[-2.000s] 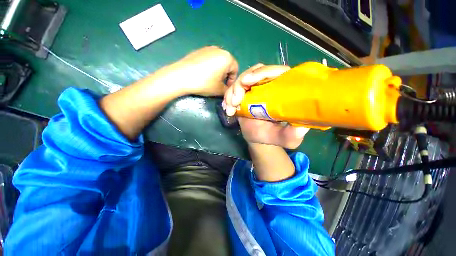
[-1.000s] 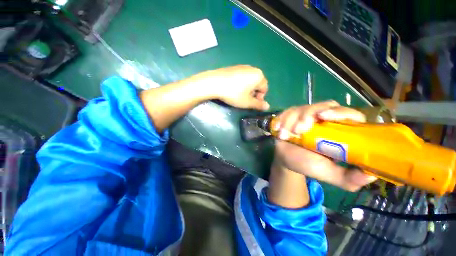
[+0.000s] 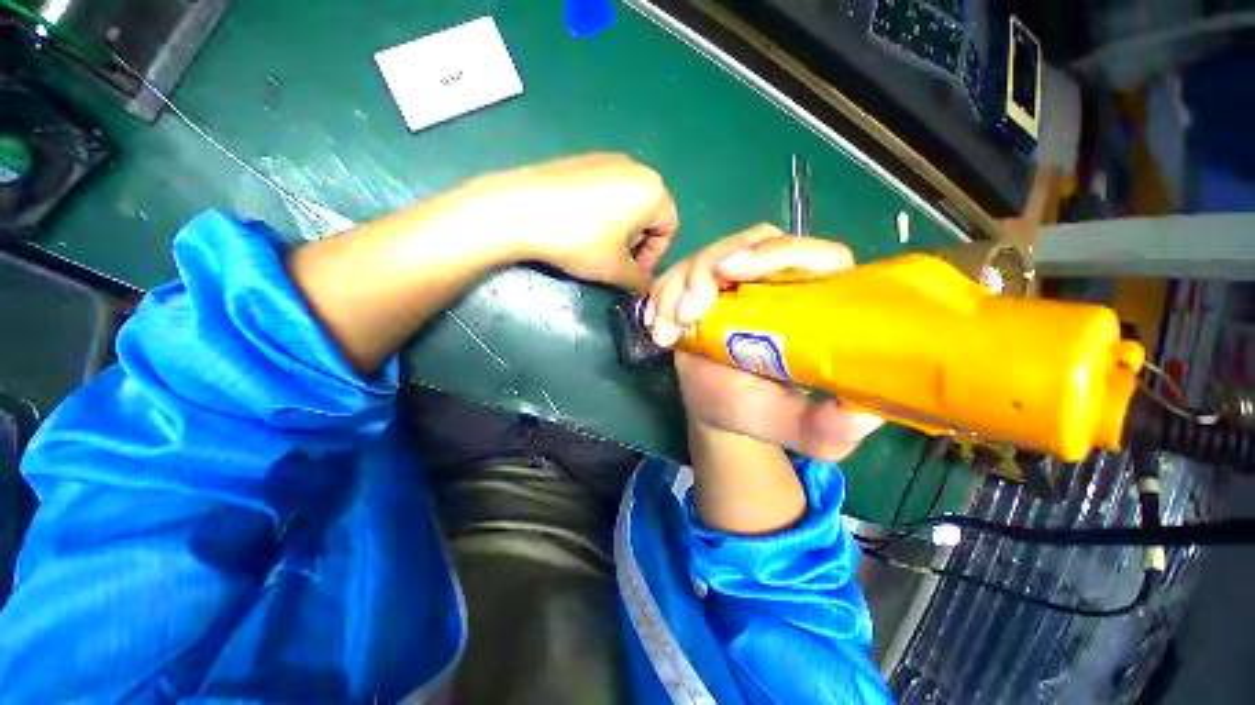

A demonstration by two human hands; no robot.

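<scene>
My right hand grips a thick orange electric screwdriver, its body pointing right and its tip end pointing left. The tip is hidden by my fingers. A small dark block, seemingly a phone part, lies at the tip end, partly covered by my right fingers. My left hand is curled just above and left of it, knuckles up. Its fingertips are mostly hidden, so whether it holds anything is unclear. A flat white rectangle lies on the green mat beyond my left forearm.
Tweezers lie beyond the screwdriver. A blue pick is at the top edge. A dark parts tray with boards and a gold-rimmed part is at upper right. Clear blister trays and black cables are at lower right.
The view swung left and back. The screwdriver's rear end has swung lower than two seconds ago. One second ago the dark block and driver tip showed more plainly; now my right fingers cover more of them.
</scene>
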